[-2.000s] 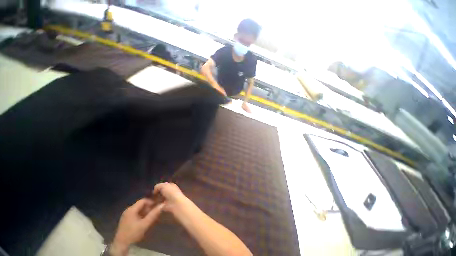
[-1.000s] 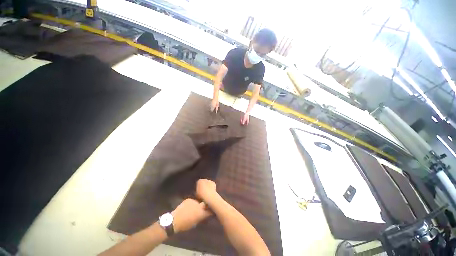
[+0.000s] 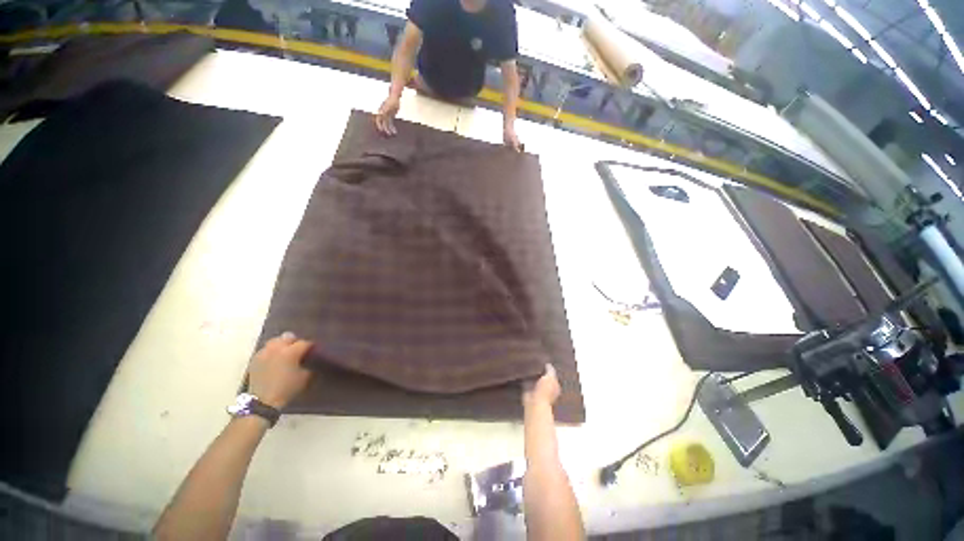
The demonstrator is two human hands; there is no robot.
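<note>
The lay of brown plaid plies (image 3: 423, 405) lies on the cream table. A plaid ply (image 3: 391, 285) is spread over it, its near edge bowed and lifted between my hands, with creases on the right and a bunched spot near its far left corner. My left hand (image 3: 278, 370) grips the ply's near left corner. My right hand (image 3: 543, 388) grips its near right corner. Another person's hands (image 3: 387, 114) are at the far edge of the lay.
Dark fabric pile (image 3: 106, 232) at left. At right are snips (image 3: 622, 314), a white sheet (image 3: 703, 248) framed by dark cloth, a cutting machine (image 3: 883, 365) with a cable, and a yellow tape roll (image 3: 691, 463). A metal plate (image 3: 494, 489) lies near the front edge.
My hands have moved apart from close together to the two near corners. The bunched ply has opened out over the lay. The view has tilted down.
</note>
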